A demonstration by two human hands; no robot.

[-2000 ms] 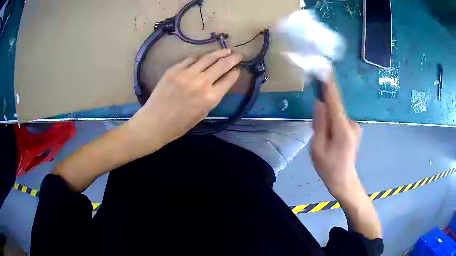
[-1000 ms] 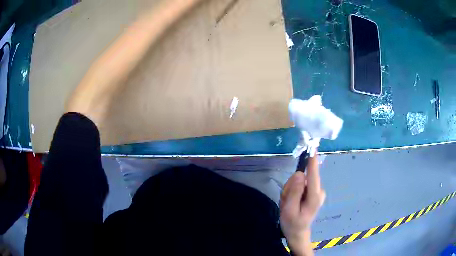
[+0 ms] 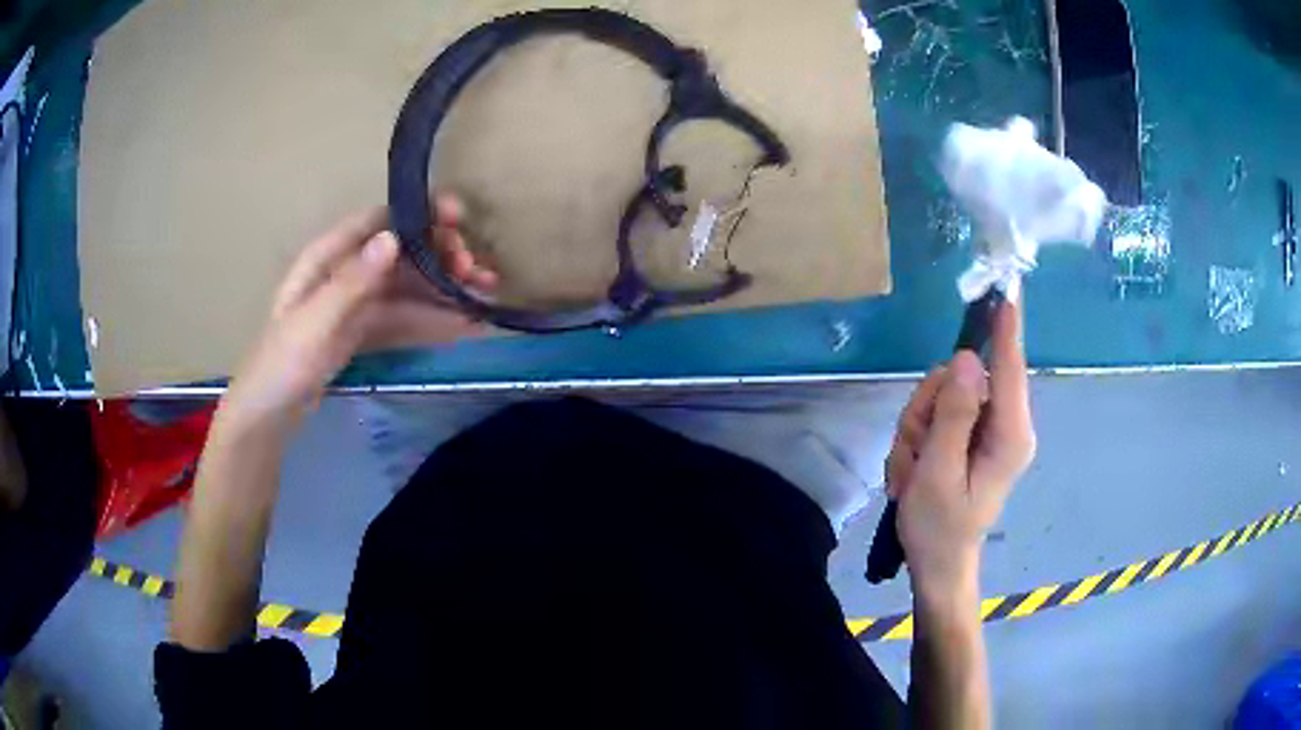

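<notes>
A black headphone headband (image 3: 417, 136) is over the cardboard mat (image 3: 228, 186), its curve to the left and its two ear-cup yokes (image 3: 632, 243) to the right. Thin wires show at the yokes. My left hand (image 3: 335, 292) grips the band at its lower left, thumb on the near side and fingers inside the curve. My right hand (image 3: 963, 442) holds the black handle of a padded hammer, its cloth-wrapped white head (image 3: 1020, 186) raised up to the right of the cardboard. A small white piece (image 3: 701, 234) lies on the cardboard, seen between the yokes.
A smartphone (image 3: 1096, 100) lies on the green bench (image 3: 927, 307) at the right, partly behind the hammer head. A thin dark stick (image 3: 1286, 231) lies at the far right. A red object (image 3: 150, 456) is below the bench's left front edge. Yellow-black tape runs along the floor.
One second ago my left arm reached across the cardboard to the far side. Now my left hand is back at the near left with a headband. The hammer has moved up and right.
</notes>
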